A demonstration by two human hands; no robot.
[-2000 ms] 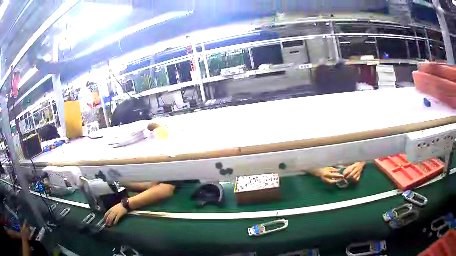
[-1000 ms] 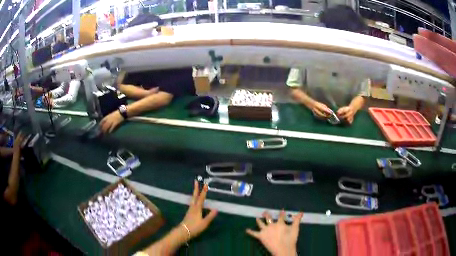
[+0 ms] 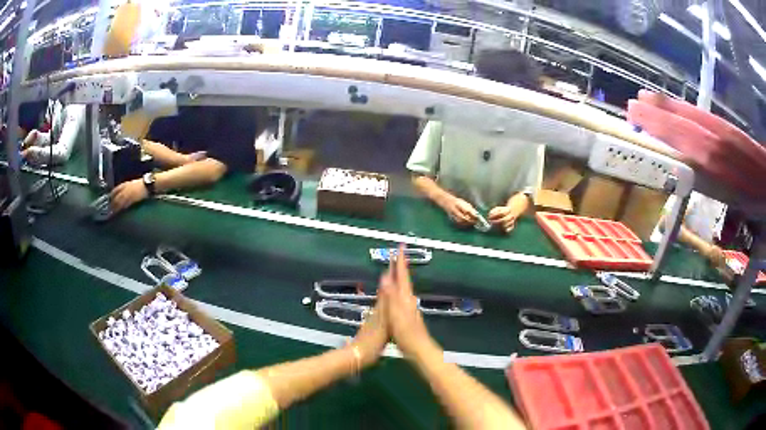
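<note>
My left hand (image 3: 375, 319) and my right hand (image 3: 406, 311) are pressed palm to palm, fingers pointing up, over the near white line of the belt. No part shows between them. Behind and beside them lie white loop-shaped units on the green belt: one (image 3: 344, 312) to the left, partly hidden by my left hand, one (image 3: 346, 290) just beyond it, one (image 3: 449, 305) to the right, and one (image 3: 401, 254) beyond my fingertips. A small white round part (image 3: 306, 301) lies left of these units.
A carton of white round parts (image 3: 158, 343) stands near left, a pink-red tray (image 3: 609, 390) near right. More units (image 3: 550, 340) lie on the belt (image 3: 277, 264). Across it are people's hands, another carton (image 3: 353, 191) and tray (image 3: 595, 241), under a raised shelf (image 3: 403, 97).
My hands have come together from apart with spread fingers. The camera view has turned, so the cartons, trays and belt units appear shifted left.
</note>
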